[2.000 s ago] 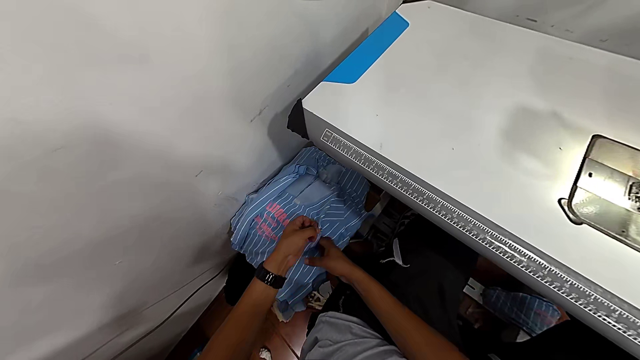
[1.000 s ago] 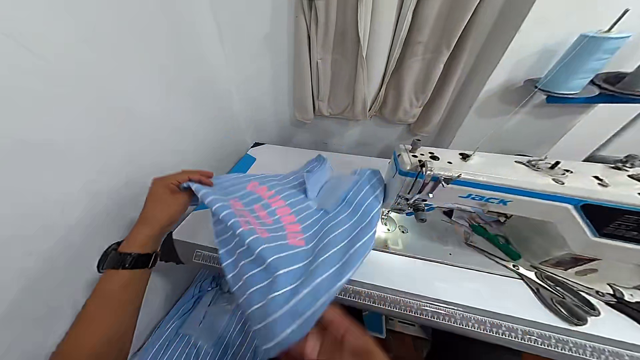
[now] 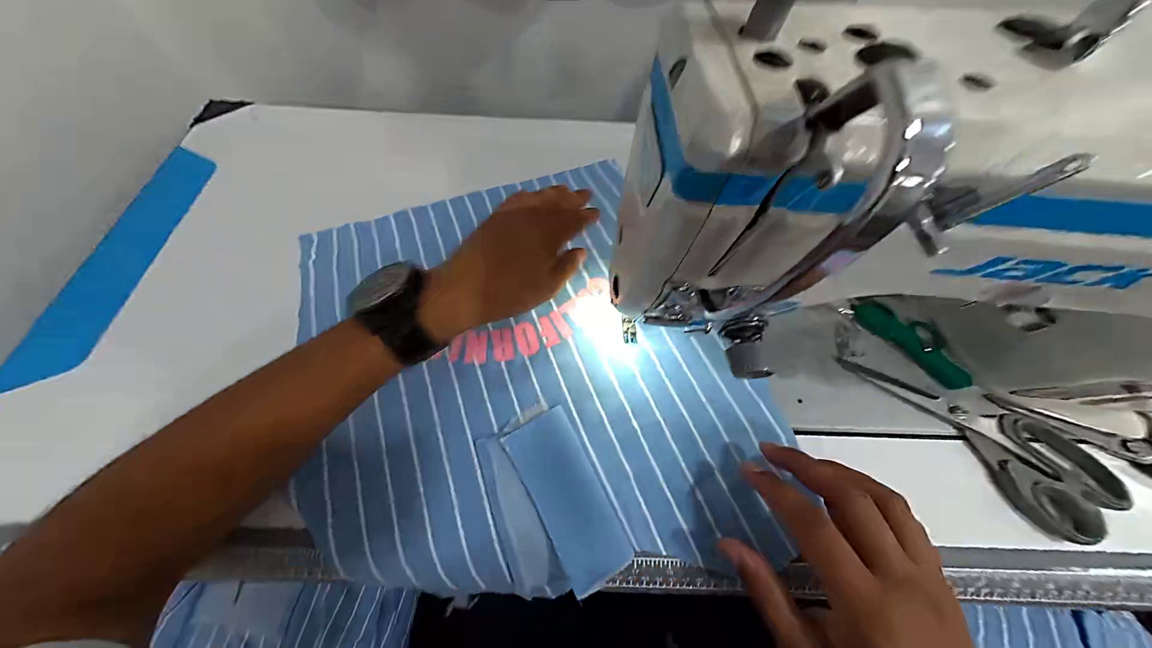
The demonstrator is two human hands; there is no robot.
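A blue fabric piece with white stripes and red lettering [image 3: 387,468] lies spread on the sewing table, partly under the presser foot [image 3: 630,329] of the Jack sewing machine [image 3: 711,180], whose lamp lights the cloth. My left hand [image 3: 517,256], with a dark watch at the wrist, rests flat on the upper part of the fabric, left of the machine head. At the lower right edge of the cloth, my right hand [image 3: 846,549] touches it with fingers spread. Between the hands, a plain blue folded flap [image 3: 571,504] lies on the striped fabric.
Metal scissors [image 3: 999,441] and a green-handled tool [image 3: 913,342] lie right of the needle area. A ruler strip [image 3: 666,576] runs along the table's front edge. More striped fabric [image 3: 288,616] is below that edge. A wall stands behind the table.
The striped piece, held up in front of the machine one second ago, now lies flat on the table under the machine head. The left hand has let go of its corner and rests on it. The view is closer.
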